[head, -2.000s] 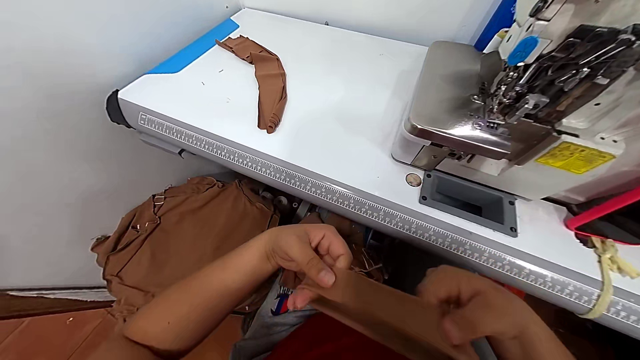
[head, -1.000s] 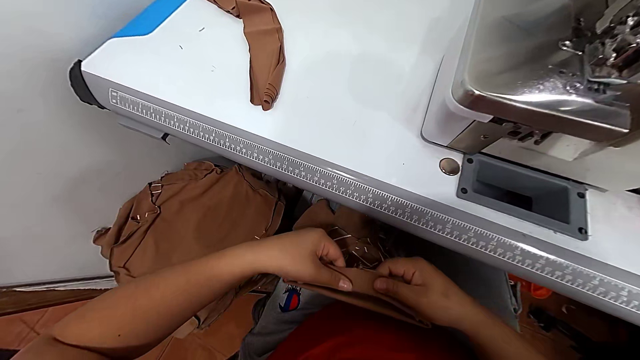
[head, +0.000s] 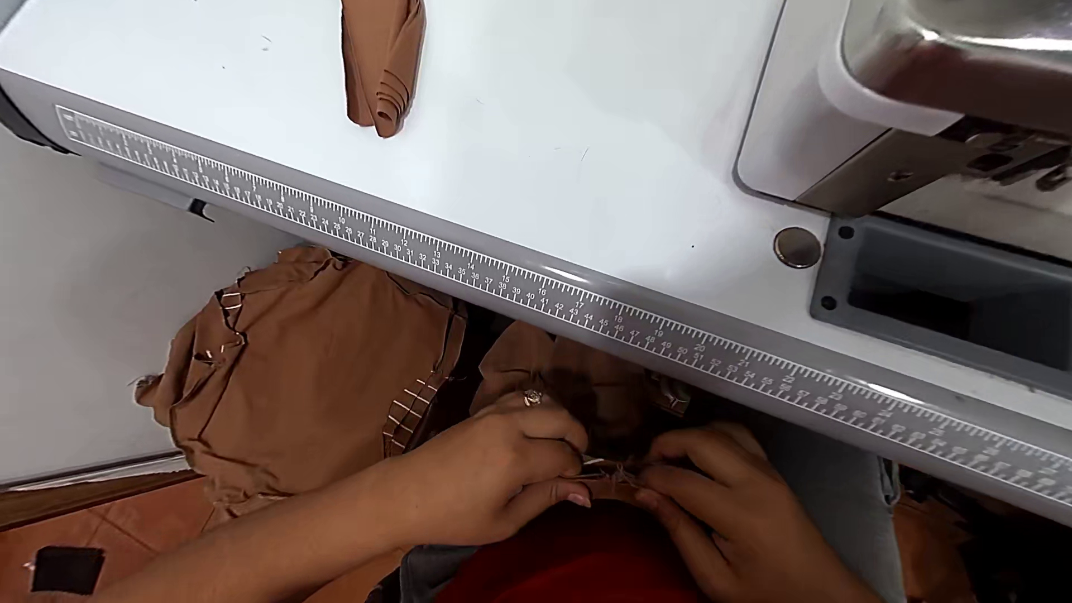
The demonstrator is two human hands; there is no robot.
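Over my lap, below the table edge, my left hand (head: pixel 536 469) pinches one end of a small stretch of brown fabric (head: pixel 615 486) with loose threads along it. My right hand (head: pixel 712 494) grips the same fabric from the other side, a short gap away. A ring is on a finger of my left hand. More brown fabric (head: pixel 561 368) hangs in shadow just beyond my hands. To the left lies a large heap of brown fabric pieces (head: pixel 310 368) with pale stitches along its edges. A folded brown strip (head: pixel 381 67) rests on the white table.
The white table (head: pixel 569 167) has a ruler strip (head: pixel 502 280) along its front edge. At the right stand a sewing machine (head: pixel 904 109) and a grey recessed tray (head: pixel 825 276), with a round metal disc (head: pixel 796 248) beside it. A dark square (head: pixel 69 569) lies on the tiled floor.
My hands have come close together on the fabric, which was stretched between them two seconds ago. The view has moved in nearer to the table edge.
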